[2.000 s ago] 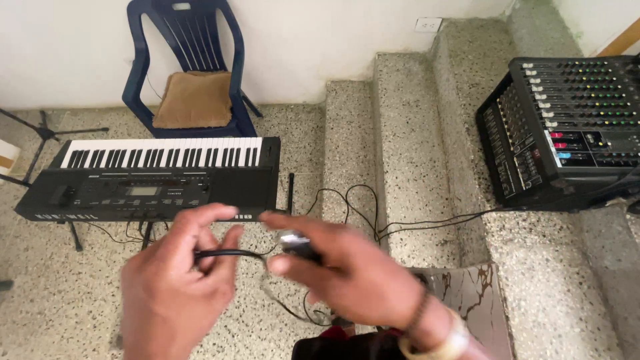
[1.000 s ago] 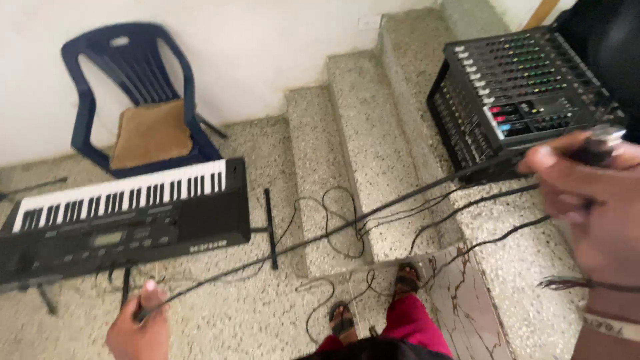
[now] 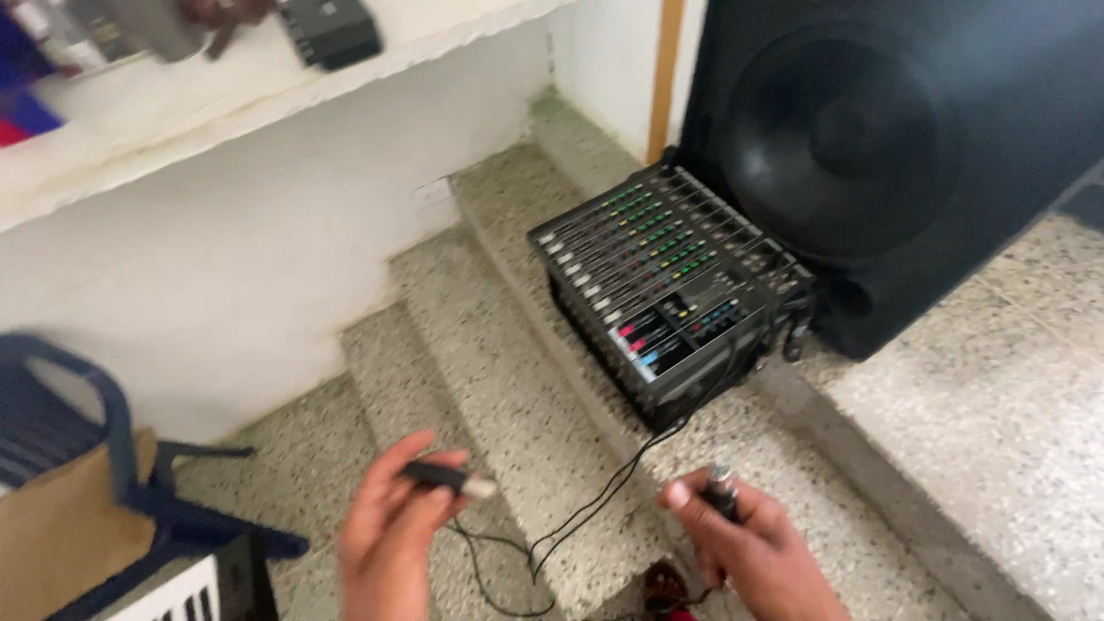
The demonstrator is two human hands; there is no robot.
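Note:
My left hand (image 3: pixel 401 517) holds a black cable connector (image 3: pixel 444 479) with a pale metal end that points right. In my right hand (image 3: pixel 750 543) is another black connector (image 3: pixel 720 493), its silvery metal end pointing up. Both hands are over the lower terrazzo steps, apart from each other. Beyond them an audio mixer (image 3: pixel 673 285) with rows of faders and coloured knobs rests on a step. Thin black cables (image 3: pixel 586 509) run from its near right corner down the steps. How these join the held connectors cannot be told.
A large black loudspeaker (image 3: pixel 845 138) stands behind the mixer. At the left are a blue plastic chair (image 3: pixel 125 431) with a brown cushion (image 3: pixel 78 526) and the corner of a keyboard (image 3: pixel 177 595). A white ledge (image 3: pixel 259 95) holds a black box (image 3: pixel 332 30). Step edges cross the middle.
The view has swung right and up, toward the mixer and loudspeaker. My hands, spread wide with a cable stretched between them a second ago, are now closer together, each with a connector.

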